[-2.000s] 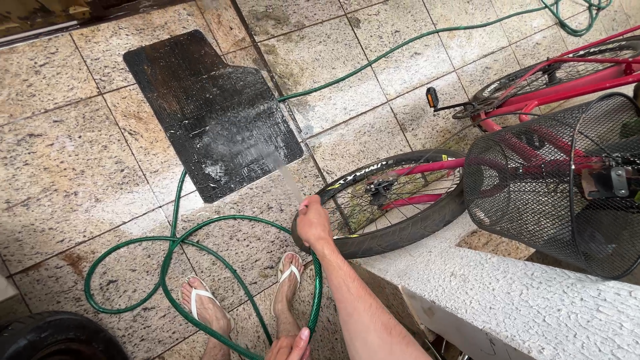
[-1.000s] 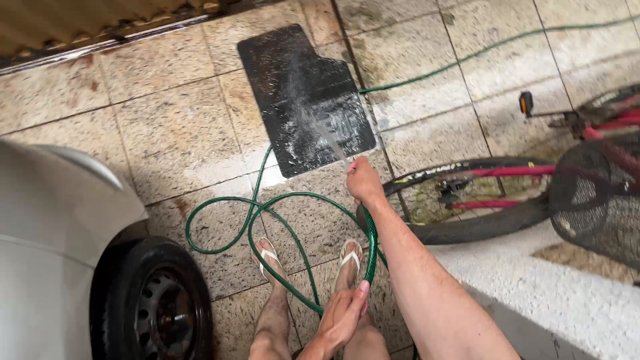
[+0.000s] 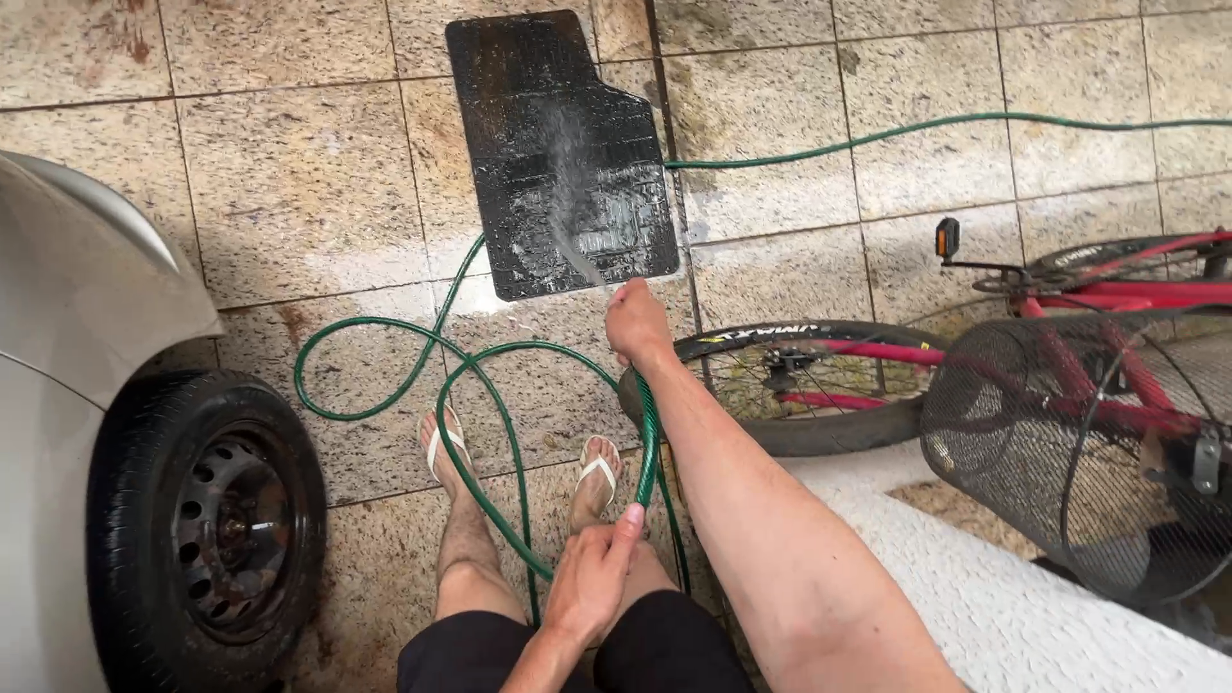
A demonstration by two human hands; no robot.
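My right hand (image 3: 638, 322) is closed around the end of a green garden hose (image 3: 649, 433), and a stream of water (image 3: 570, 183) leaves it toward a wet black car floor mat (image 3: 510, 115). The mat lies flat on the tiles, with a hose run reaching its right edge and another its lower left. My left hand (image 3: 595, 577) grips the same hose lower down, near my knees. Loops of hose lie on the floor and cross in front of my feet, which wear white flip-flops.
At the left stands a silver car (image 3: 87, 279) with a black tire (image 3: 135, 539) on a steel wheel. To the right are a red bicycle's wheel (image 3: 837, 438), its pedal (image 3: 948, 238) and wire mesh basket (image 3: 1020, 452), beside a white textured wall (image 3: 962, 587). Speckled tiles (image 3: 298, 192) cover the floor.
The view has swung left, bringing more of the car and its wheel into sight. The water stream now strikes higher up the mat than two seconds ago. Both hands keep hold of the hose.
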